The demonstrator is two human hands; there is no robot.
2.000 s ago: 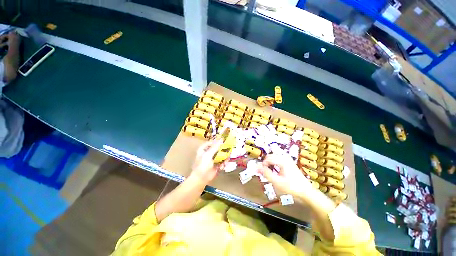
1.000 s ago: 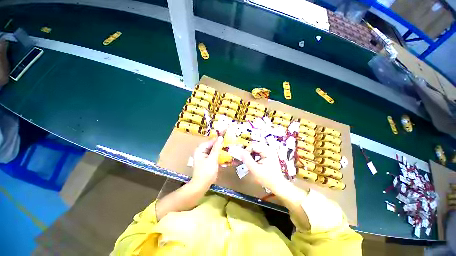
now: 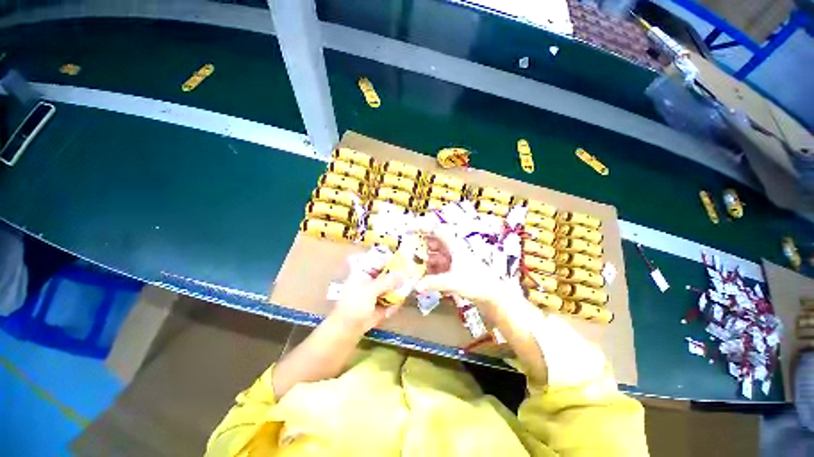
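My left hand [image 3: 359,299] holds a yellow toy car body [image 3: 407,266] above the near part of the cardboard sheet [image 3: 308,281]. My right hand [image 3: 473,278] is at the car body's right side, its fingers bent against it; whether a wired part is between them cannot be told. Behind my hands, a loose heap of white wired components [image 3: 464,219] with red leads lies among rows of yellow car bodies [image 3: 344,192]. More rows [image 3: 585,263] stand at the right of the cardboard.
A spare pile of wired components [image 3: 736,326] lies on the green bench at right. Beyond the pale rail, the conveyor belt [image 3: 428,116] carries several yellow parts [image 3: 526,156]. A pale post [image 3: 303,76] stands ahead. A phone-like device [image 3: 28,133] lies at far left; a blue stool [image 3: 71,312] is below.
My right hand's fingers have come up against the car body, which is now held more upright. The view has shifted a little, and a narrow yellow part has appeared on the belt beside the post.
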